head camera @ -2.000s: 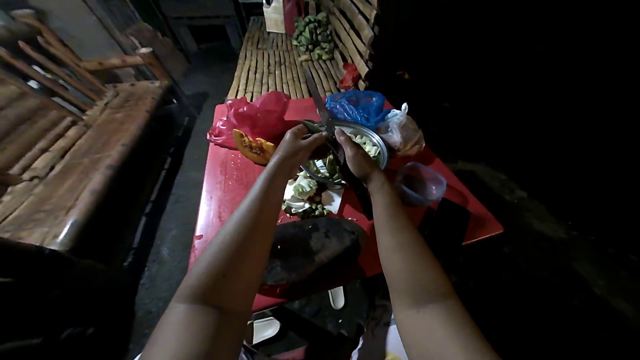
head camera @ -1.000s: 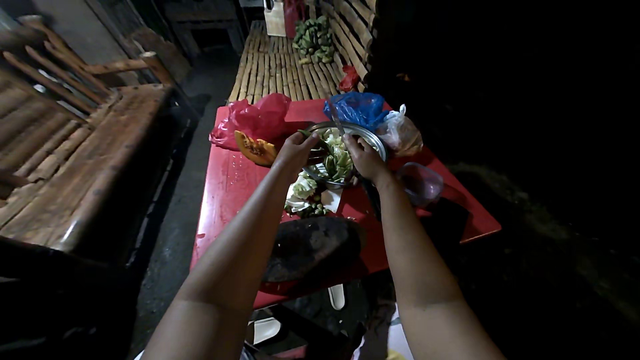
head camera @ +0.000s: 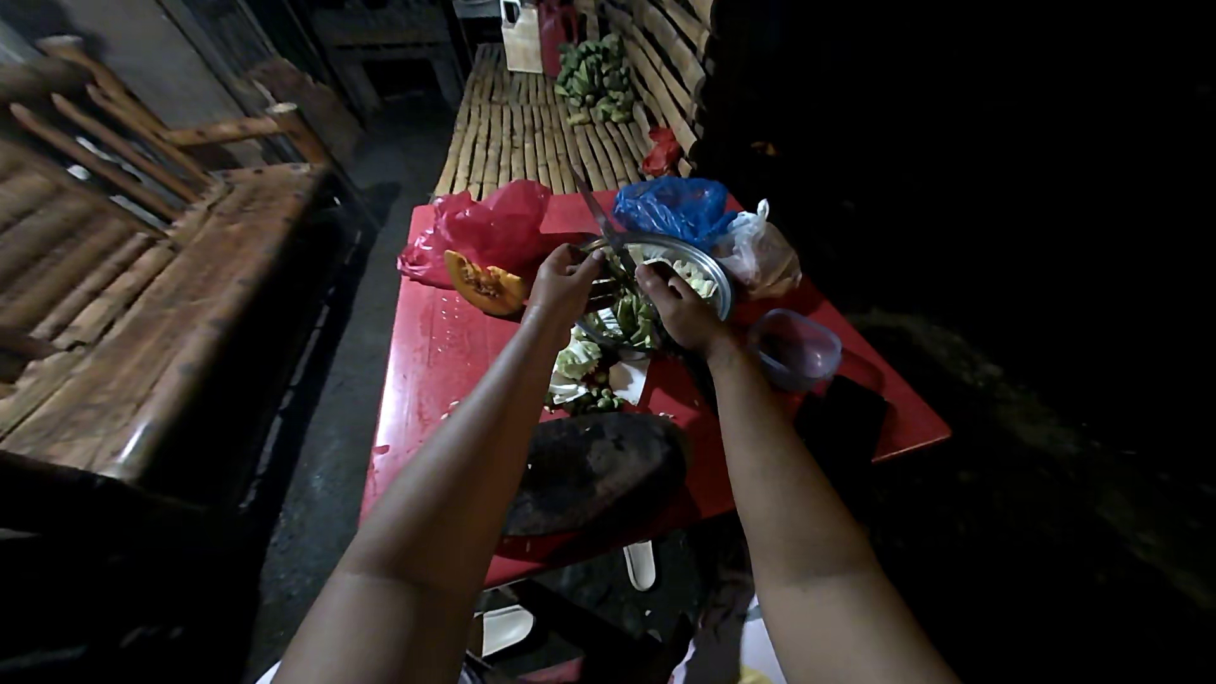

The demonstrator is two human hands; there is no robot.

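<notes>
Over a round metal basin [head camera: 720, 275] of cut pale and green vegetables, my right hand [head camera: 679, 304] is closed on a long knife [head camera: 600, 211], whose blade points up and away. My left hand [head camera: 567, 280] is close beside it, fingertips pinched on a small piece that looks green, partly hidden. Green leafy pieces [head camera: 635, 318] lie below the hands at the basin's near side. Nearer me are a pale cabbage-like vegetable [head camera: 578, 359] and small round green vegetables [head camera: 598, 399]. A cut squash wedge [head camera: 486, 285] lies left of my left hand.
The red table [head camera: 427, 351] also bears a dark oval board [head camera: 598, 470], a clear plastic container [head camera: 796, 347], and pink [head camera: 494, 223], blue [head camera: 674, 209] and whitish [head camera: 760, 252] plastic bags. Behind it, a bamboo bench [head camera: 522, 142] holds green bananas [head camera: 596, 76]. A wooden bench [head camera: 161, 313] stands left.
The knife blade, raised two seconds ago and hard to see one second ago, again points up beyond the basin. Both hands have stayed over the basin, with small shifts.
</notes>
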